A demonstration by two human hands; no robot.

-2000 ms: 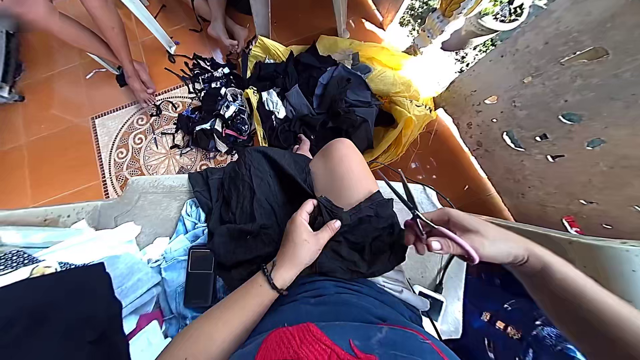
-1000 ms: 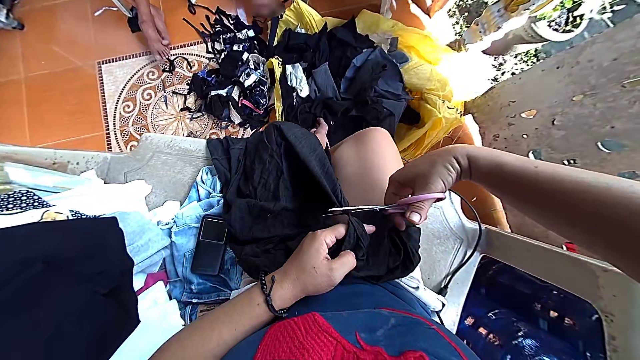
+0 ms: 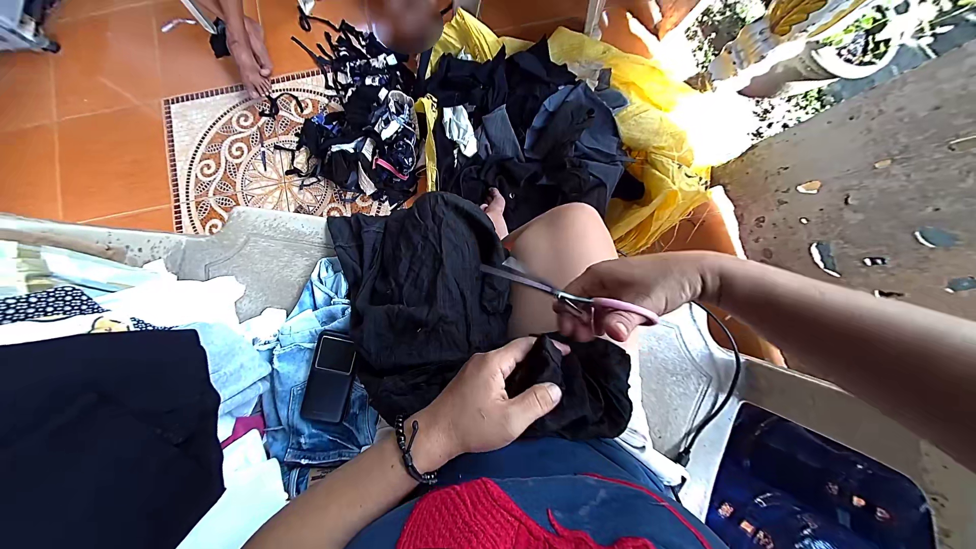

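Black cloth [image 3: 427,282] lies bunched over my lap and thigh. My left hand [image 3: 488,396], with a dark braided bracelet at the wrist, pinches a gathered fold of it between thumb and fingers. Just above that fold, my right hand [image 3: 633,293] holds scissors [image 3: 572,297] with pink handles, their blades pointing left over the cloth and my bare knee. The blades look nearly closed. Part of the right fingers is hidden behind the handles and the cloth.
A dark phone-like device [image 3: 329,377] rests on blue jeans [image 3: 313,305] at my left, beside folded clothes [image 3: 99,427]. Beyond the stone seat [image 3: 259,252] are dark scraps [image 3: 366,145] and a yellow sack [image 3: 671,160] of dark cloth. Another person's feet [image 3: 252,61] stand near. A black cable [image 3: 724,404] runs at right.
The right hand came in from the right with the scissors to the cloth, and the blades now sit a little above the left hand. The blades were spread two seconds ago.
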